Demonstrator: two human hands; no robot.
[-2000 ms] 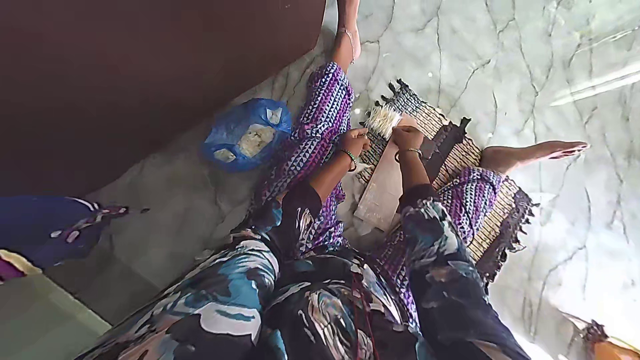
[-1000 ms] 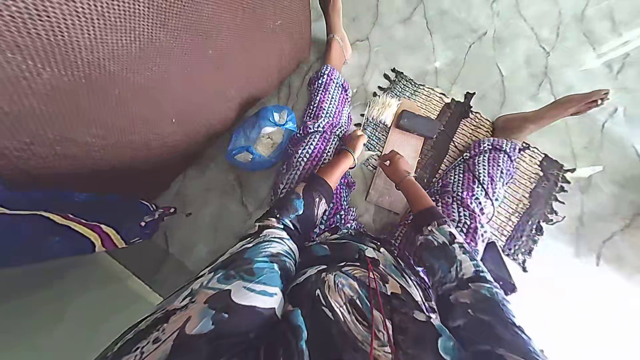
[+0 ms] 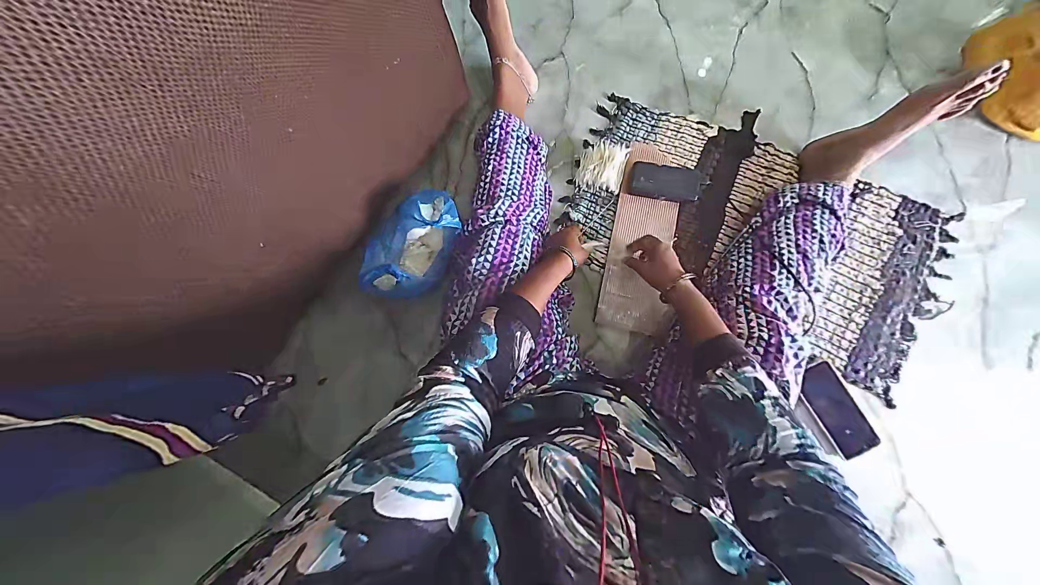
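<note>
Between my legs a flat ribbed board (image 3: 642, 272) lies on a woven rug (image 3: 869, 268) with dark fringes. A black phone-like object (image 3: 665, 181) rests across the board's upper part. Beside the board's upper left edge is a bundle of thin, pale wick-like pieces (image 3: 602, 166). My left hand (image 3: 569, 243) is left of the board, its fingers closed on a small whitish piece (image 3: 593, 244). Over the board's middle is my right hand (image 3: 655, 262), fingers bent and thumb near the fingertips; whether it pinches anything is too small to tell.
A blue plastic bag (image 3: 412, 244) with whitish contents sits on the marble-patterned floor, left of my leg. A smartphone (image 3: 841, 409) lies by the rug's lower edge. A large brown textured surface (image 3: 203, 162) fills the upper left. A yellow-orange object (image 3: 1011, 77) is near my foot.
My right hand was at the board's upper end two seconds ago and is now lower, over its middle. The black object on the board now shows uncovered. The view has shifted.
</note>
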